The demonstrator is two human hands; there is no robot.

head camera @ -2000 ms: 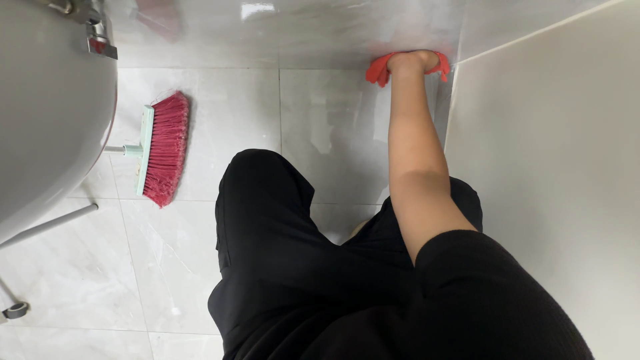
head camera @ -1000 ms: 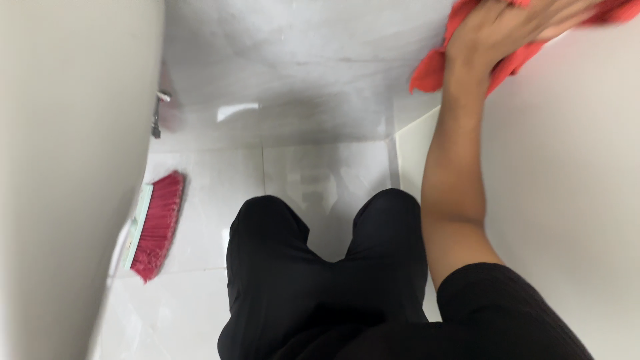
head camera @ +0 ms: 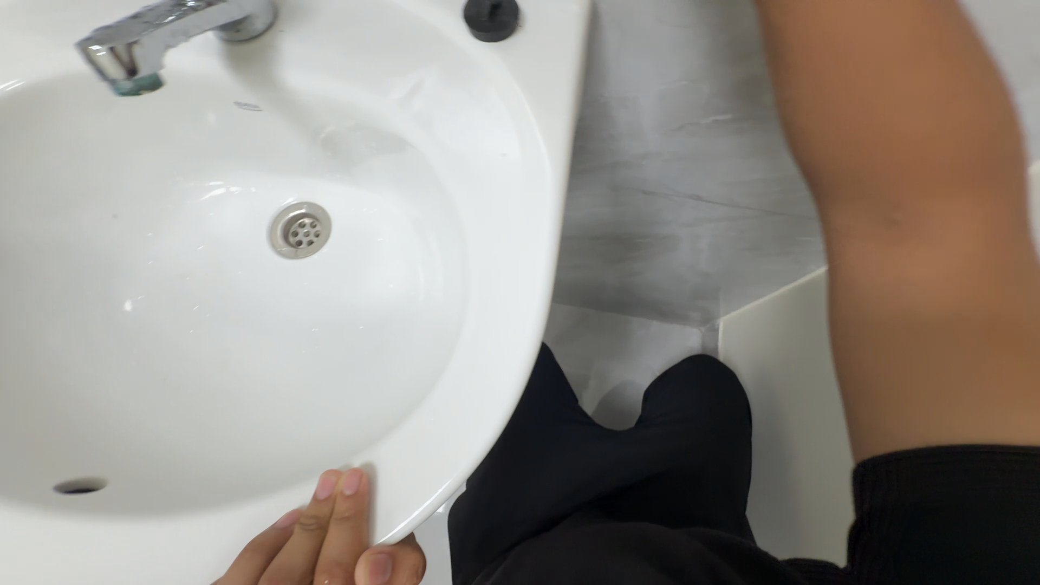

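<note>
My left hand (head camera: pixel 329 536) grips the front rim of the white ceramic washbasin (head camera: pixel 508 325), fingers on top and thumb at the outer edge. My right forearm reaches up past the top edge of the view at the right; the right hand itself is out of sight, and so is the red cloth seen earlier. In the bowl are a metal drain (head camera: pixel 301 231) and, near the front, an overflow hole (head camera: pixel 80 486). A chrome faucet (head camera: pixel 175 41) stands at the back of the basin, its spout over the bowl.
A round black object (head camera: pixel 491 18) sits on the basin's back right corner. Grey marbled wall tile (head camera: pixel 682 187) lies beyond the basin, meeting a pale wall (head camera: pixel 784 439) at the right. My knees in black trousers (head camera: pixel 634 496) are beside the basin, above the tiled floor.
My right hand with the red cloth went from low in the corner up the wall, then out of view. The view has risen over the basin, and my left hand has appeared on its rim.
</note>
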